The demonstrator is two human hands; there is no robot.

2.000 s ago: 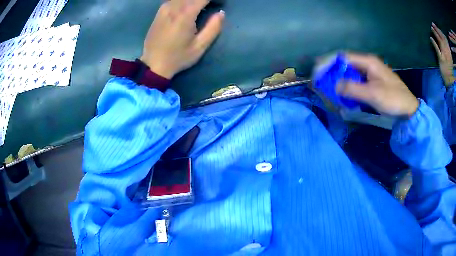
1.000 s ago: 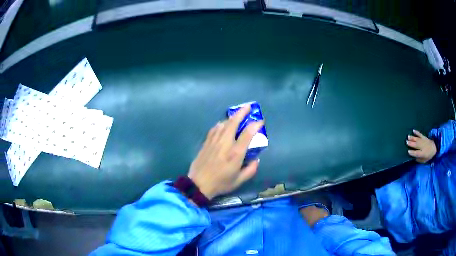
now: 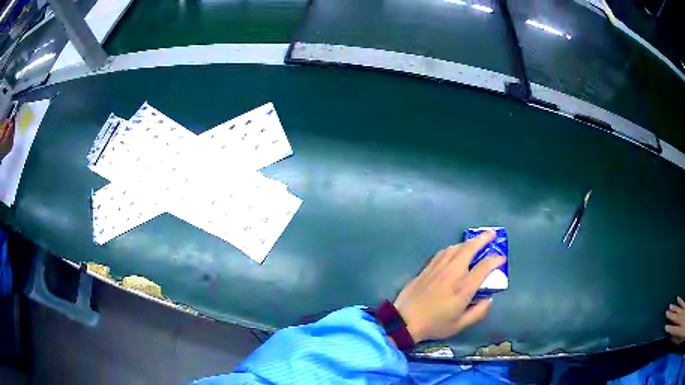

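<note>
My left hand (image 3: 448,293), with a maroon band at the wrist, lies over a small blue and white tissue pack (image 3: 492,263) on the green bench mat (image 3: 360,248). Its fingers rest on top and at the near side of the pack. The pack is near the bench's front edge. My right hand is not in view.
White sheets with rows of small marks (image 3: 180,177) lie crossed at left. Tweezers (image 3: 577,219) lie at right. Another person's hand (image 3: 677,319) is at the right rim. A white rail (image 3: 405,64) runs behind; a stool (image 3: 64,293) stands lower left.
The view has swung left and up. Two seconds ago my right hand held the blue pack off the bench edge; since one second ago my left hand is on it. My right arm has left the view.
</note>
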